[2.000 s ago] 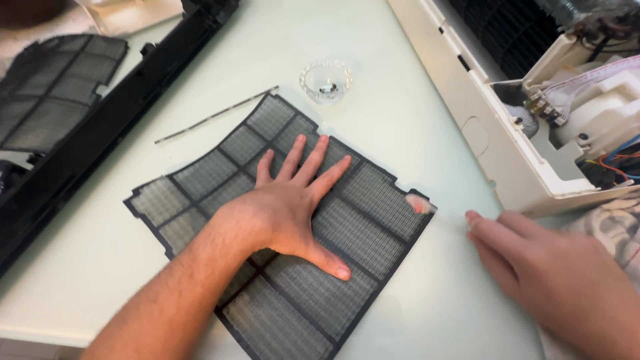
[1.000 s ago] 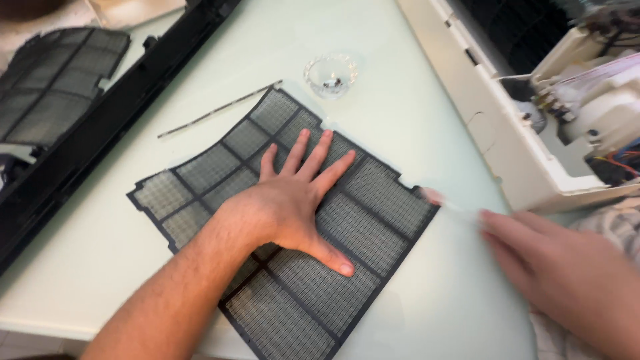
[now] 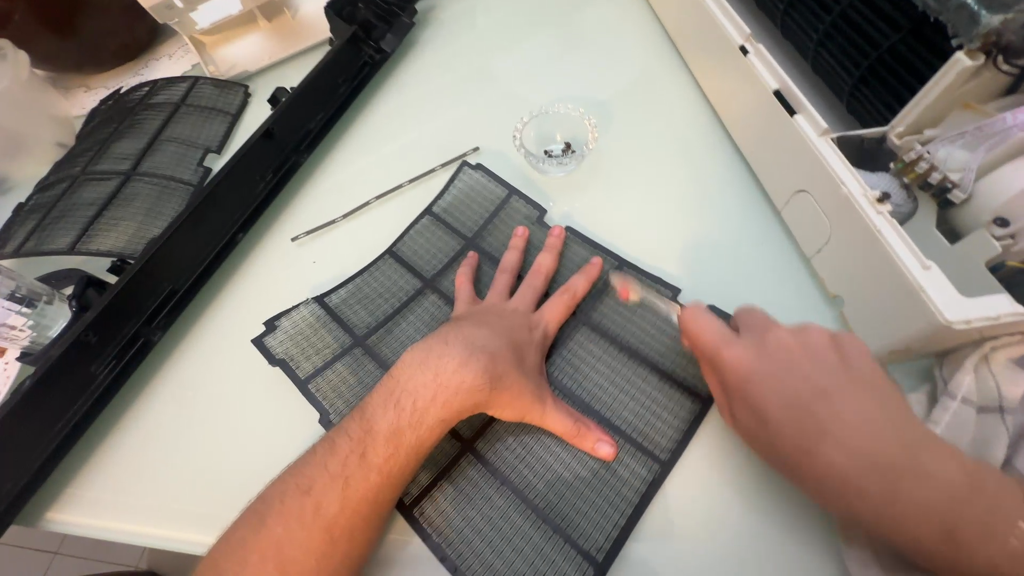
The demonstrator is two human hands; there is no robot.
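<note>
A dark mesh air-conditioner filter [image 3: 616, 384] with a black plastic frame lies on the pale table. My left hand [image 3: 512, 344] is spread flat on it, fingers apart, holding nothing. My right hand [image 3: 768, 384] grips a small brush [image 3: 652, 298], blurred by motion, that looks like a toothbrush with a clear handle and a pinkish patch at the head. That head is over the filter's upper right part, to the right of my left index finger. Beyond the filter are a thin dark strip [image 3: 386, 194] and a clear glass bowl [image 3: 555, 140] with small dark pieces inside.
On the right stands an open white air-conditioner housing [image 3: 744, 136] with exposed wiring, a checked cloth [image 3: 980, 400] below it. A long black plastic part [image 3: 200, 216] crosses the left side. Behind it are a second mesh filter [image 3: 136, 168], a clear container [image 3: 28, 312] and a cream plastic part [image 3: 256, 40].
My right hand has moved left with the brush, from the filter's right corner to over its mesh. My left hand stays spread on the filter.
</note>
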